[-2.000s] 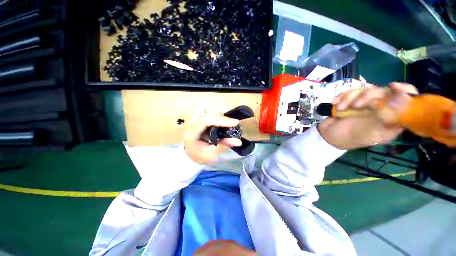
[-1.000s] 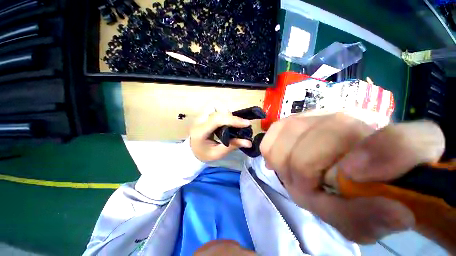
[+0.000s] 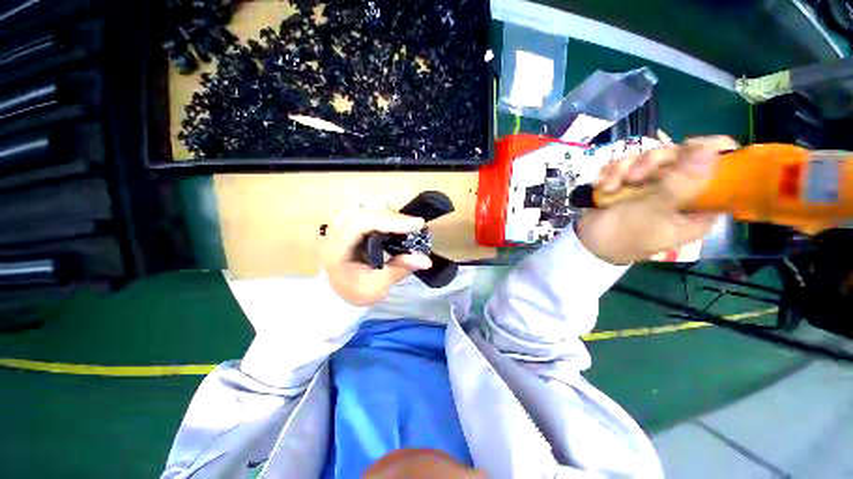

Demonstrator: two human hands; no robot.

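My left hand (image 3: 360, 257) is closed around a black tubular housing (image 3: 432, 206), held end-on over the near edge of the tan board. Small dark detail shows in its end; the rest is hidden by my fingers. My right hand (image 3: 650, 196) grips an orange electric screwdriver (image 3: 772, 184), held sideways with its body to the right. Its dark nose points left, over the mechanism of the red and white screw feeder (image 3: 494, 201). Whether the tip touches the feeder I cannot tell.
A black-rimmed parts tray (image 3: 318, 165) holds a heap of small black parts, with a pale pointed tool (image 3: 316, 123) on it. One small black part (image 3: 324, 230) lies on the tan board (image 3: 267, 220). A black ribbed tray (image 3: 56, 206) stands at left. A clear bag (image 3: 613, 98) lies behind the feeder.
One second ago my right hand and the screwdriver were closer to my body and near the housing. They have moved away, up to the feeder. My left hand still holds the housing.
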